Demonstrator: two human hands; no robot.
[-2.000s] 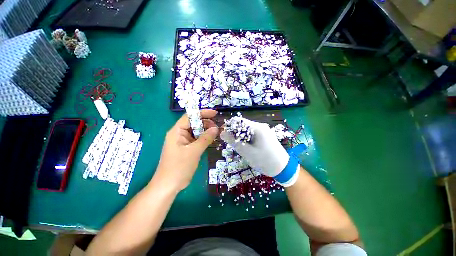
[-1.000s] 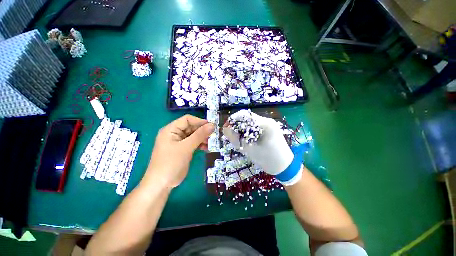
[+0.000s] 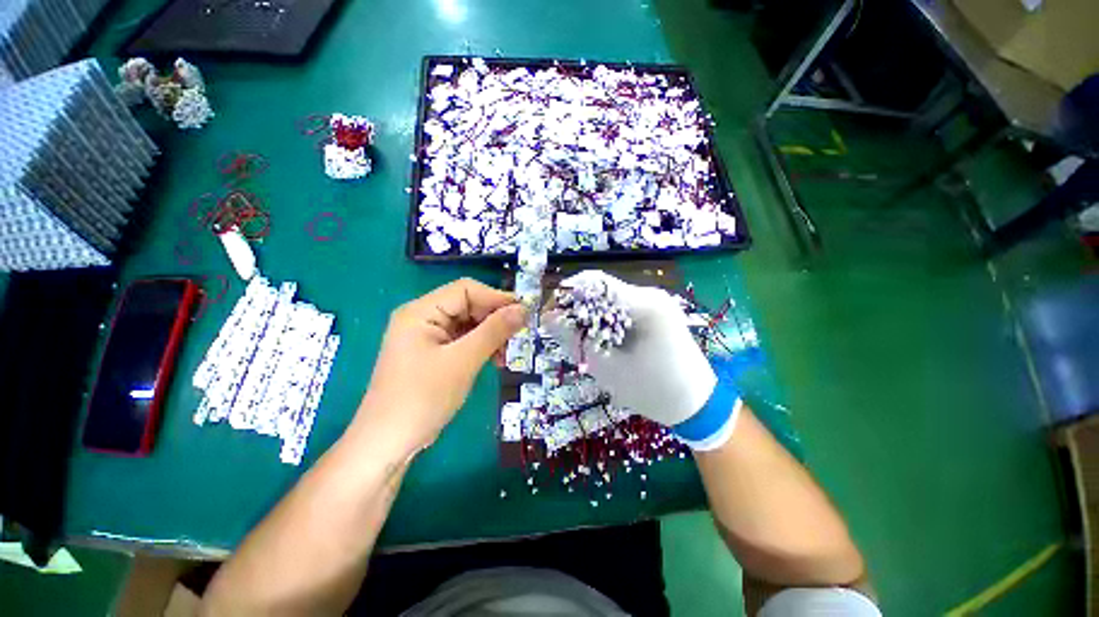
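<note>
My bare left hand (image 3: 452,344) pinches a narrow white board strip (image 3: 532,259) between thumb and fingers; the strip stands nearly upright in view, its far end in front of the black tray's near edge. My right hand (image 3: 645,356), in a white knit glove with a blue wrist band (image 3: 711,412), is closed around a bunch of wire leads with white connector tips (image 3: 595,311) showing at the top. The hands are close together. Below them, a wired strip pile (image 3: 560,410) with dark red leads lies on a brown mat, partly hidden by the glove.
A black tray (image 3: 418,229) full of white boards stands behind. At left are a strip pile (image 3: 268,368), a phone (image 3: 139,362), rubber bands (image 3: 241,215), a tied bundle (image 3: 348,147) and stacked patterned blocks (image 3: 72,169). A person's dark sleeve (image 3: 1076,127) shows at the right edge.
My left hand has moved right with the strip since the earliest frame, bringing it beside the gloved hand. The gloved hand has stayed closed on the leads.
</note>
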